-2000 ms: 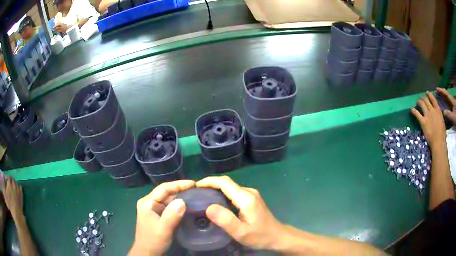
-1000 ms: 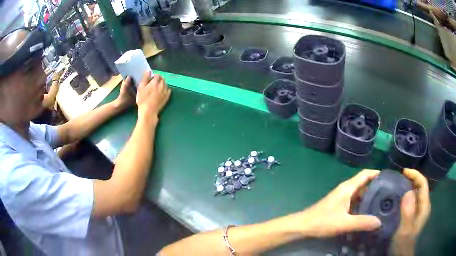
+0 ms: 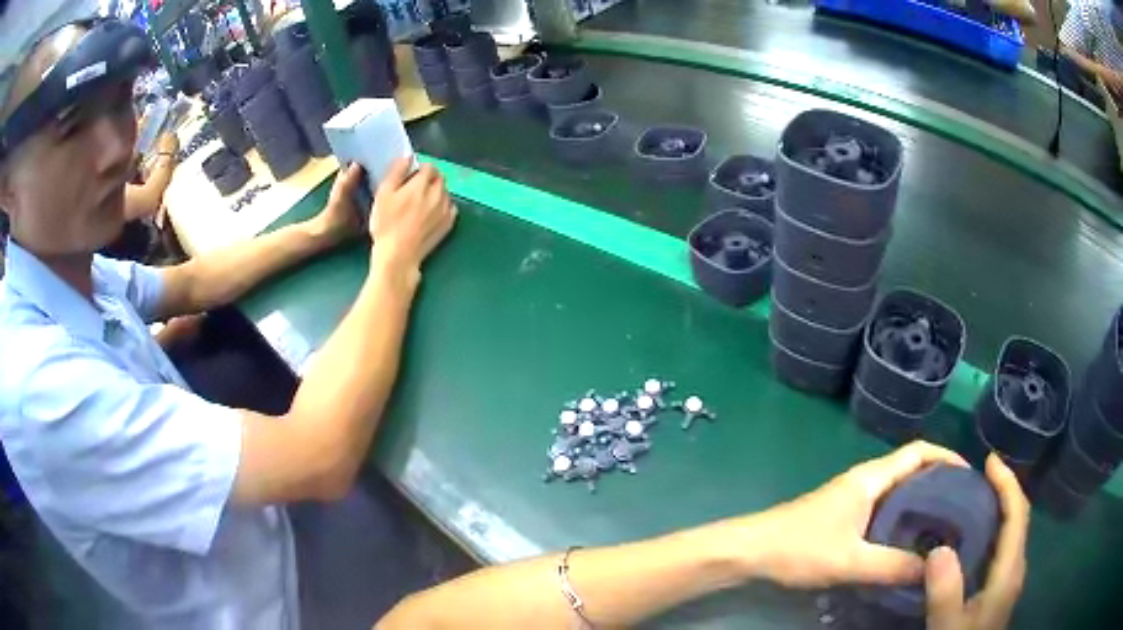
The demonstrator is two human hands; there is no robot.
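Observation:
My left hand (image 3: 850, 523) and my right hand (image 3: 985, 572) hold a dark grey housing (image 3: 942, 511) at the lower right, its closed underside facing me. One thumb rests near its centre hole. My right hand is partly cut off by the bottom edge. A loose pile of small fittings (image 3: 610, 428) with pale round caps lies on the green surface left of my hands. A tall stack of housings (image 3: 831, 259) stands beyond my hands, with a shorter stack (image 3: 909, 357) beside it.
A person in a light blue shirt (image 3: 123, 418) sits at the left, holding a white box (image 3: 370, 142). More housings (image 3: 671, 150) stand along the light green strip (image 3: 567, 222). A further stack (image 3: 1028, 394) stands at the right. A blue tray (image 3: 924, 27) is at the top right.
The view has turned left, bringing the neighbour and white box into sight. My hands still hold the housing. My thumb has moved onto its centre area since one second ago.

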